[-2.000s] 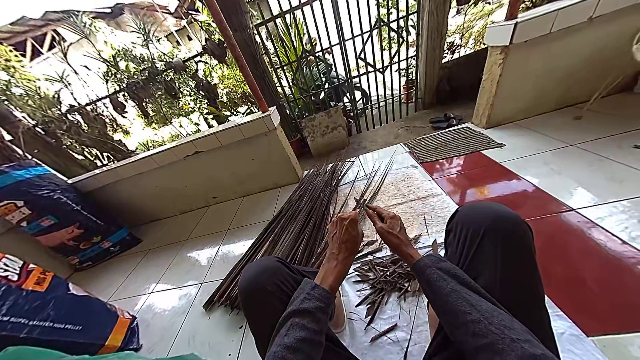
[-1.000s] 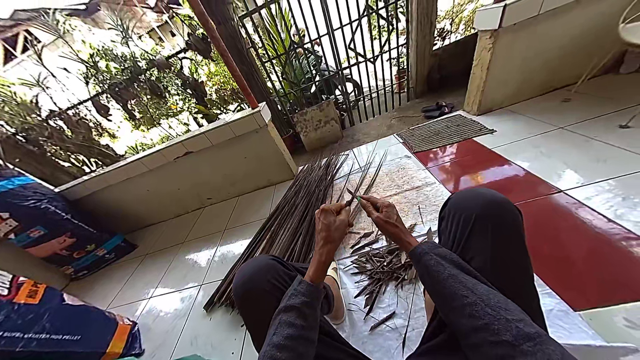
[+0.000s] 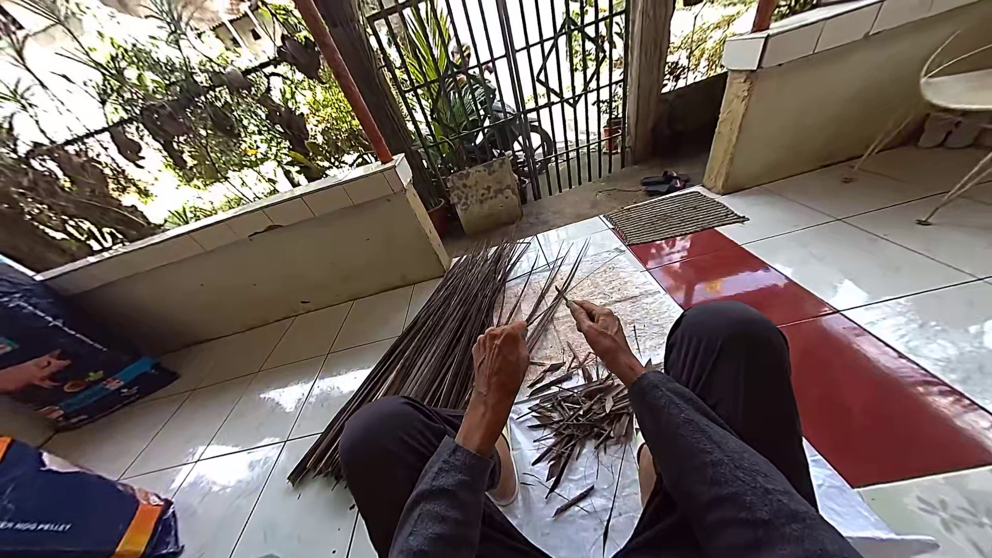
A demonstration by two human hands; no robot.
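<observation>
My left hand [image 3: 500,360] is closed around a few thin dark dried leaf strips [image 3: 552,291], whose tips fan out forward. My right hand [image 3: 601,329] grips a small knife [image 3: 564,297], its dark blade pointing up and left, a little apart from the left hand. Left of my hands a long bundle of dried leaf strips [image 3: 434,341] lies slanted on the floor. Short cut pieces of leaf [image 3: 585,422] lie heaped between my feet on a whitish plastic sheet [image 3: 535,473].
Printed sacks [image 3: 70,504] stand at the left by a low wall [image 3: 271,271]. Ahead are a metal gate [image 3: 573,93], a doormat [image 3: 674,215] and dark slippers [image 3: 665,183]. A chair [image 3: 961,91] stands at the far right. My knees flank the work.
My right hand, close against the left hand in the earlier frames, is now a little apart from it, with the knife blade showing. The left hand still holds strips.
</observation>
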